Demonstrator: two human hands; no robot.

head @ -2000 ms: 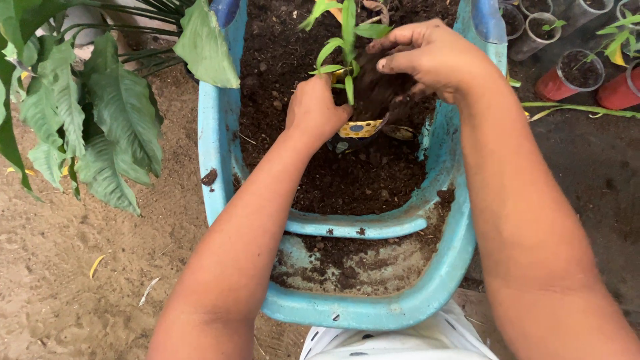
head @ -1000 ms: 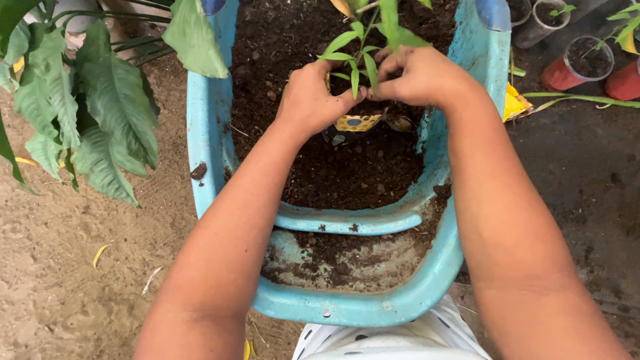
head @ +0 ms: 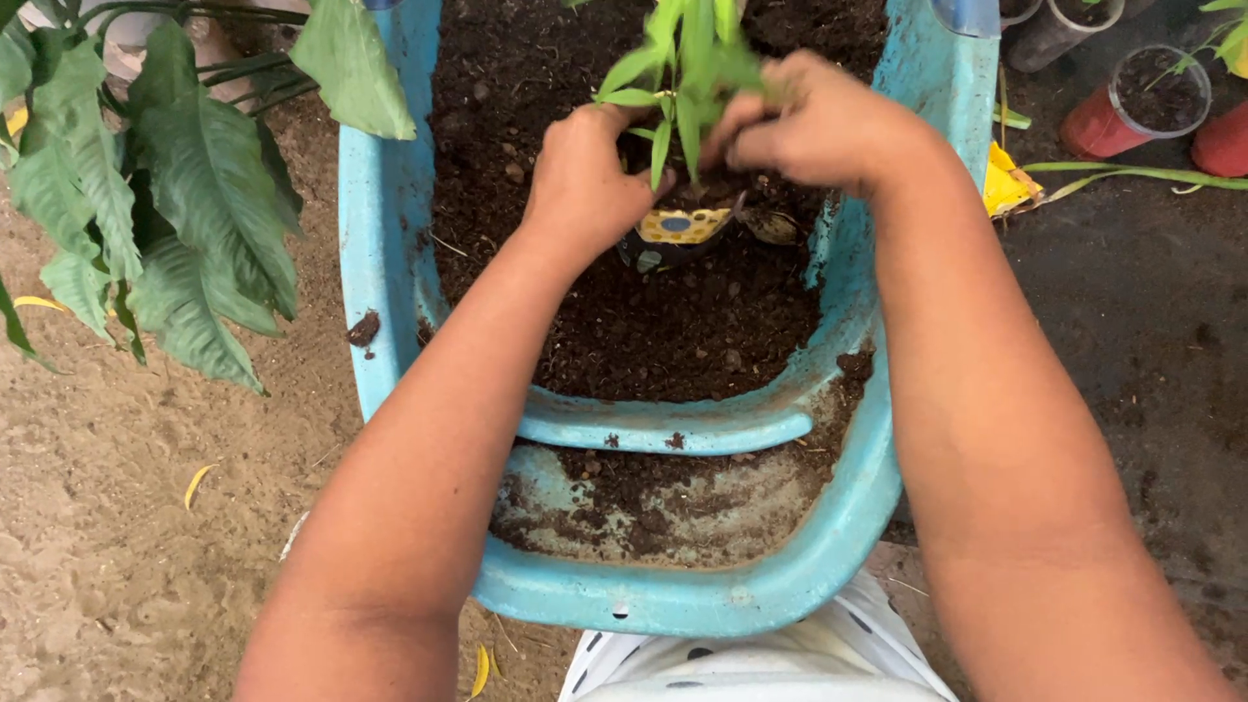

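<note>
A young green plant (head: 673,88) stands in a small pot with a yellow patterned side (head: 685,225), set on dark soil (head: 673,336) inside a blue plastic tub (head: 673,597). My left hand (head: 590,180) is at the pot's left rim, thumb against the base of the plant; whether it grips the pot is hidden by the leaves. Blurred by motion, my right hand (head: 809,127) is just right of the stem and above the pot's right side, fingers bent. Whether soil is between those fingers cannot be told.
Large leaves (head: 205,195) overhang the tub's left rim. Right of the tub are a red cup of soil (head: 1107,122), other seedling cups (head: 1063,29), a yellow leaf (head: 1009,183) and a long green stalk (head: 1141,171). Sandy ground (head: 127,546) lies at the left.
A second ago both hands were close together at the plant's base; my right hand has since moved away to the right. Two seconds ago it was beside the plant with dark soil at its fingers.
</note>
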